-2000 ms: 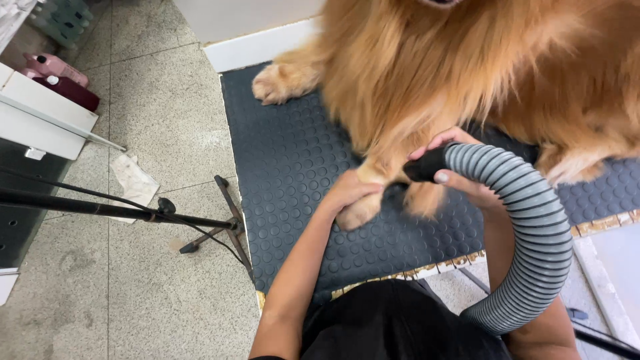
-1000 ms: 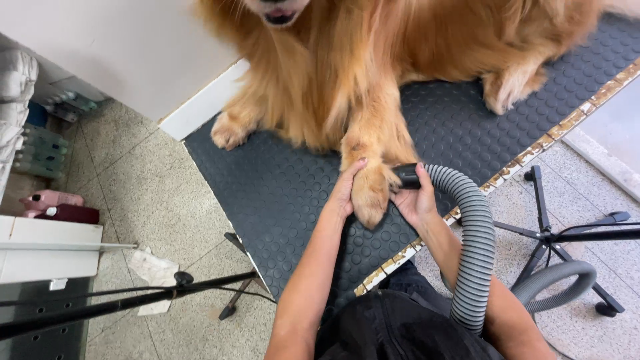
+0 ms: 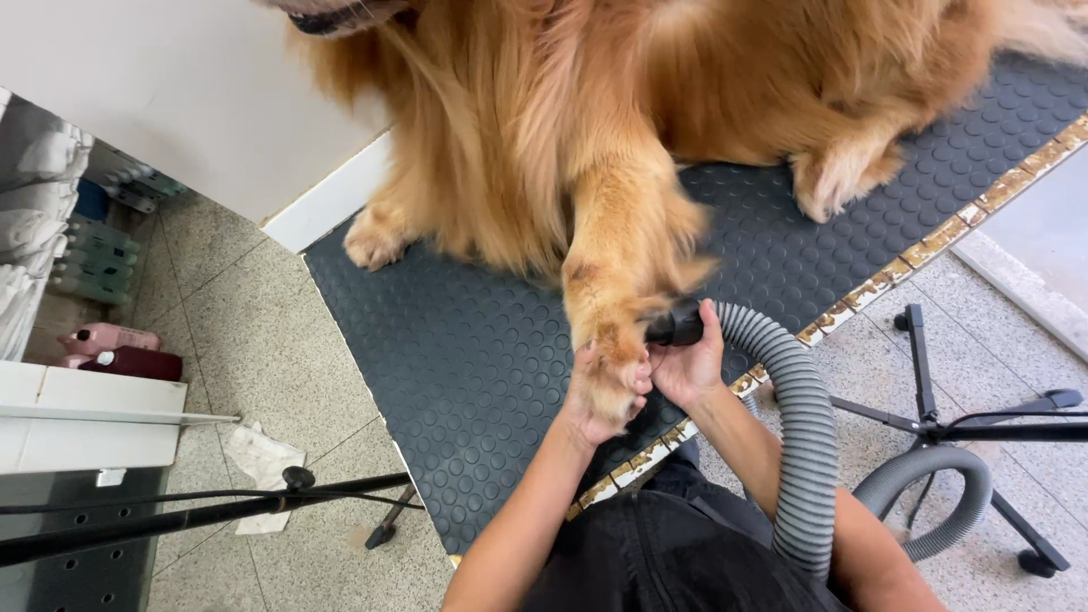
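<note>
A long-haired golden dog [image 3: 629,102] is on a table topped with a dark studded rubber mat [image 3: 442,340]. My left hand [image 3: 591,408] is wrapped around the dog's front paw [image 3: 614,370] near the table's front edge. In my right hand [image 3: 693,361] is the black nozzle [image 3: 677,324] of a grey corrugated hose [image 3: 803,425]; its tip points at the fur just above the held paw. The hose curves down over my right forearm. The other front paw [image 3: 374,240] rests at the mat's left end, and a hind paw [image 3: 841,178] lies at the right.
Black stand poles [image 3: 365,484] cross the lower left, and a wheeled black base [image 3: 926,425] stands at the right beside a loop of hose [image 3: 960,463]. A white cloth [image 3: 268,463] lies on the speckled floor. Pink and dark red jugs [image 3: 136,365] are at the left. The table edge [image 3: 901,263] is chipped.
My left hand has shifted from the side of the foreleg to around the paw. The nozzle remains in my right hand beside the leg. The view has turned and shifted.
</note>
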